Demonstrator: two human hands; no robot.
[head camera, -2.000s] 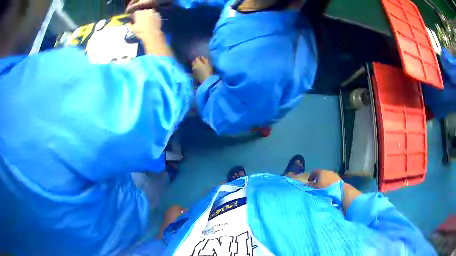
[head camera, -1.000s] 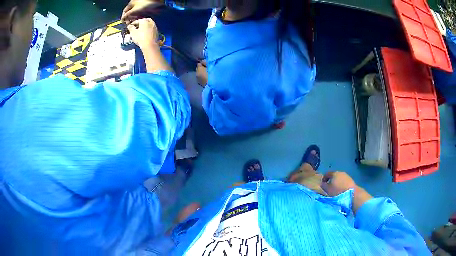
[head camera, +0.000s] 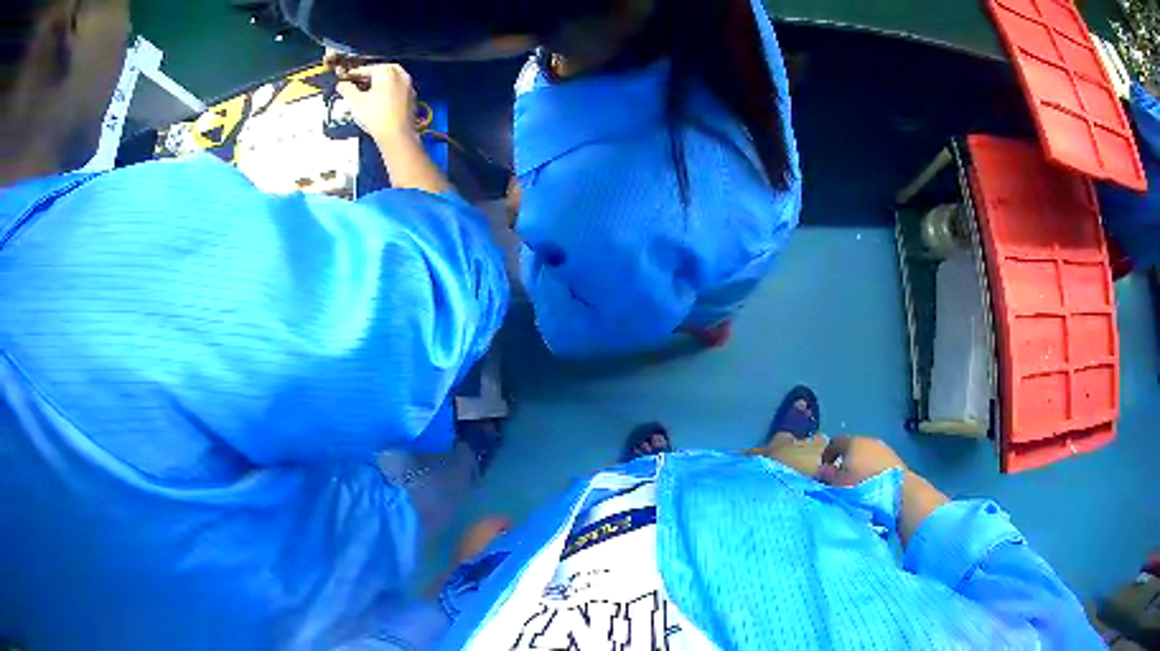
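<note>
My right hand (head camera: 868, 460) is at the right edge of my open blue smock, low in the view. Its fingers are curled; whether they hold anything is hidden. A small blurred patch of skin (head camera: 481, 537) shows at the left edge of my smock; it may be my left hand, and its fingers cannot be made out. No work part is visible in either. At the upper left, a white fixture block (head camera: 299, 146) sits on the yellow-black checkered machine top (head camera: 219, 120). A co-worker's hand (head camera: 379, 102) is over it, fingertips together.
A co-worker in a blue smock (head camera: 242, 318) fills the left side. Another person in blue (head camera: 655, 216) is in front, bent over. A rack with a red tray (head camera: 1046, 305) stands at the right, with a second red tray (head camera: 1071, 89) above it. My sandalled feet (head camera: 798, 413) are on the blue floor.
The person in front has bent lower, the dark-haired head now reaching further left across the top. The co-worker's hand stays at the fixture. My right hand stays at my smock's edge.
</note>
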